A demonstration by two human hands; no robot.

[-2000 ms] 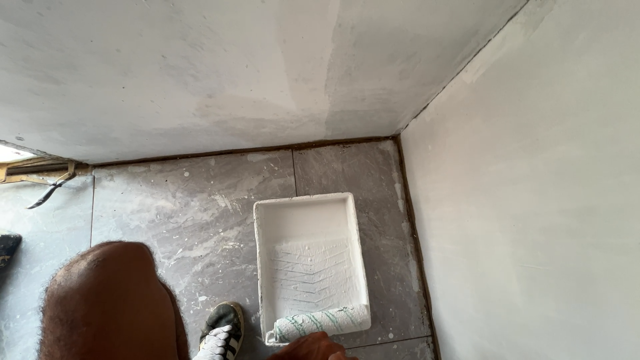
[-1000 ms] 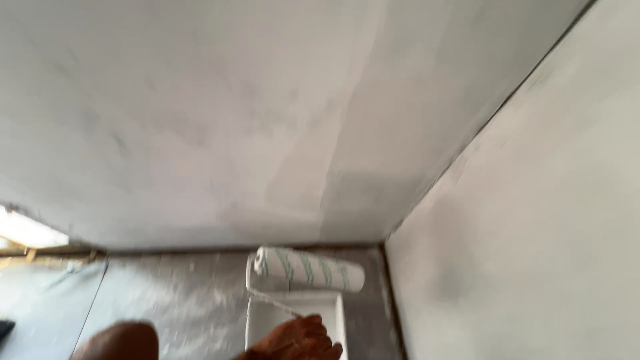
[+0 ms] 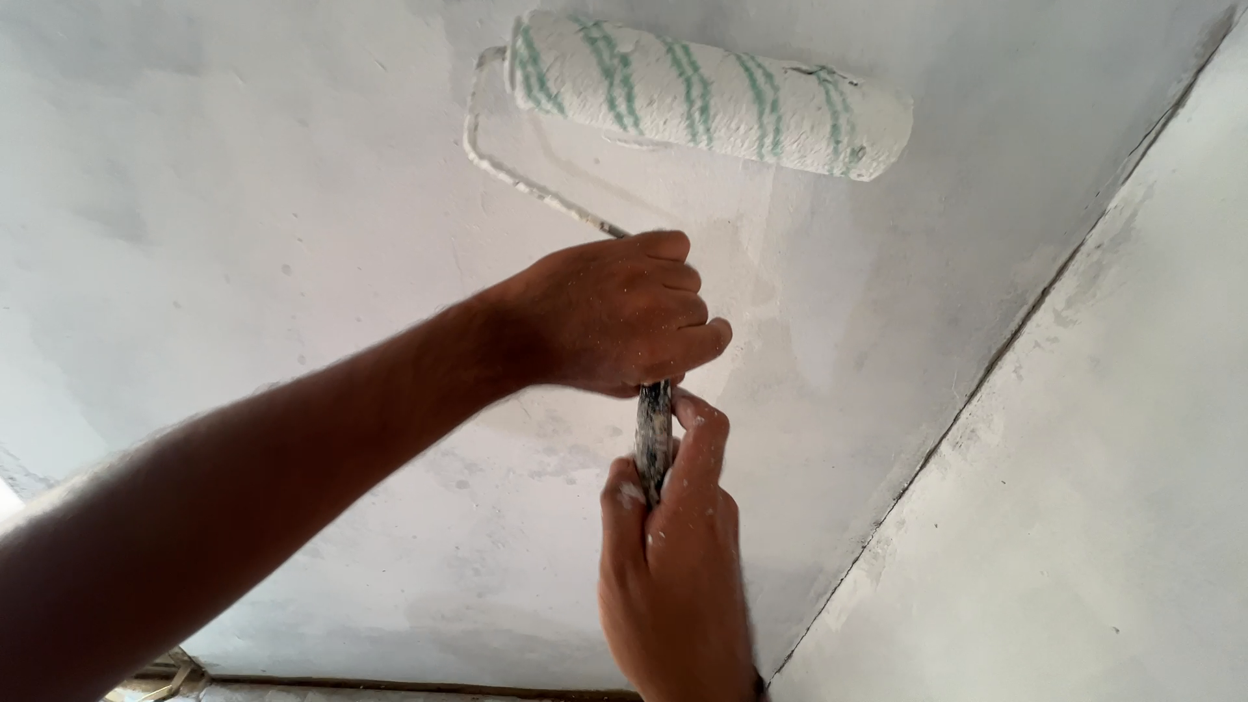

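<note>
A paint roller (image 3: 697,97) with a white, green-striped sleeve lies close against the plastered wall (image 3: 370,244), at the top of the view; whether it touches the wall is hard to tell. Its paint-coated wire frame runs down to a worn handle (image 3: 654,439). My left hand (image 3: 624,317) is closed around the upper part of the handle, just below the wire. Lower down, my right hand (image 3: 673,546), speckled with white paint, grips the handle's bottom part with thumb and fingers.
A second wall (image 3: 1072,468) meets the first at a dark corner line on the right. Along the bottom edge runs a brown gap at the foot of the wall (image 3: 419,685), with a bit of floor showing.
The roller has gone from the paint tray, where it was two seconds ago, up to the wall. Both hands are now on its handle; one hand showed before. The view has tilted up.
</note>
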